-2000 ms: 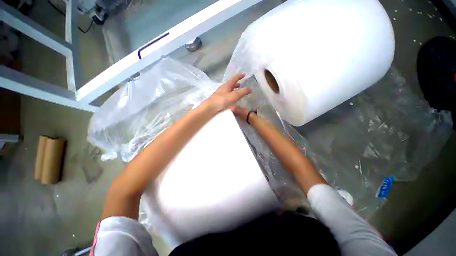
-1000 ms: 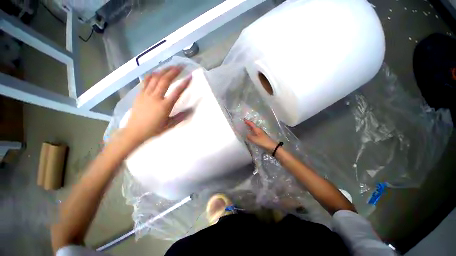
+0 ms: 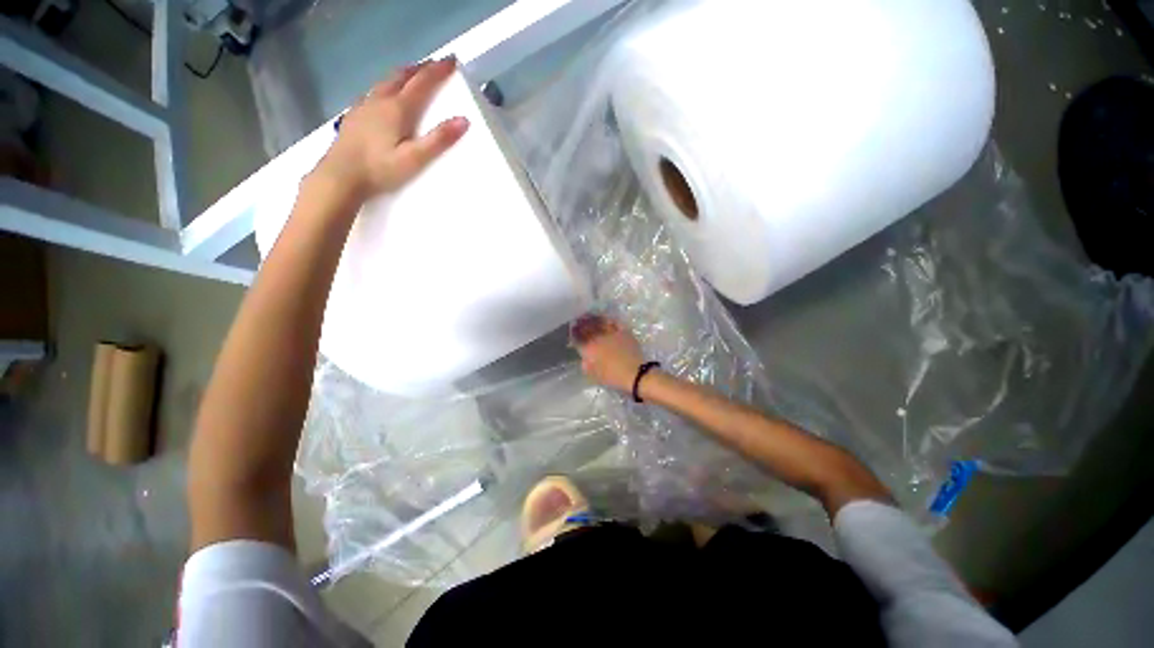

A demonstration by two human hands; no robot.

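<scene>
A big white parent roll (image 3: 443, 266) lies left of centre against the machine frame. My left hand (image 3: 399, 127) rests on its upper far side with fingers spread, pressing but not gripping. My right hand (image 3: 608, 352) is at the roll's near right corner, fingers curled by the clear plastic wrap (image 3: 658, 443); whether it grips the film or the roll edge is unclear. A second white parent roll (image 3: 823, 127) lies at the upper right, its brown roll core (image 3: 678, 189) facing left.
The pale machine frame (image 3: 89, 220) stands at upper left. Brown cardboard cores (image 3: 123, 403) lie at left. A silver bar (image 3: 405, 528) lies under film near my foot (image 3: 552, 506). A blue label (image 3: 953, 486) and dark round base (image 3: 1111, 177) are at right.
The nearer roll has moved away from me, up and left toward the frame, uncovering film and floor. My left hand moved with it. My right hand moved left to the roll's near corner.
</scene>
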